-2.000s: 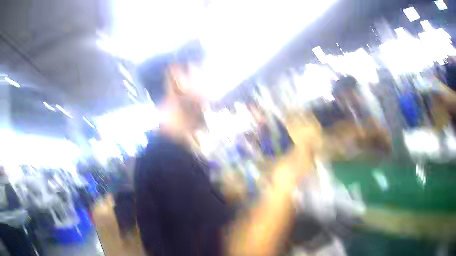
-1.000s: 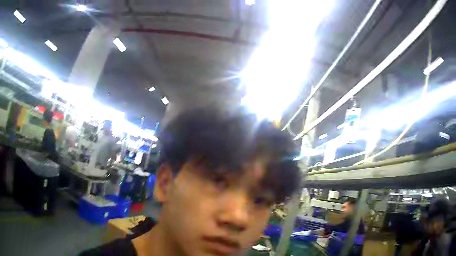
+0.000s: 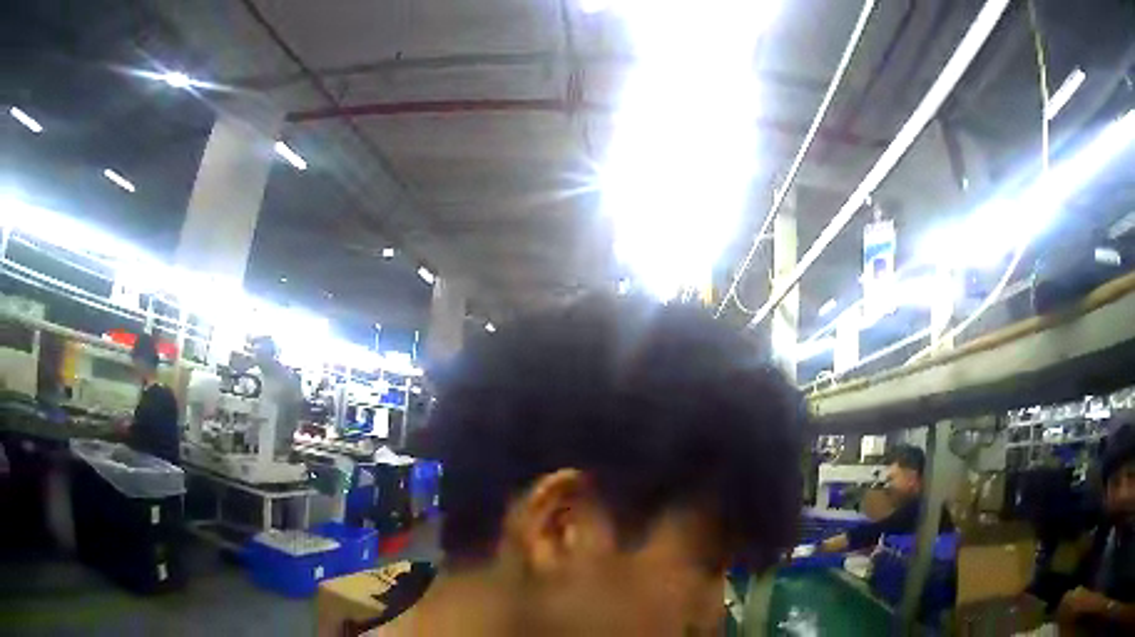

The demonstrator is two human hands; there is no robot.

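Note:
Neither of my hands is in the picture. A person's dark-haired head (image 3: 622, 423) is close in front of the camera at the lower middle, turned to the right and bent down. It hides much of what lies behind. A strip of green work surface (image 3: 828, 606) shows at the lower right, with a small blurred white item on it. No work piece in my hands can be seen.
Blue crates (image 3: 299, 560) and an open cardboard box (image 3: 361, 595) stand at the lower left. A black bin with a clear liner (image 3: 128, 516) is farther left. Two people sit at the right, beyond a metal post (image 3: 924, 535). A shelf rail (image 3: 983, 361) runs overhead.
The person's head has turned away to the right and bent down. The view has steadied since the first blurred frame, and more of the right side shows.

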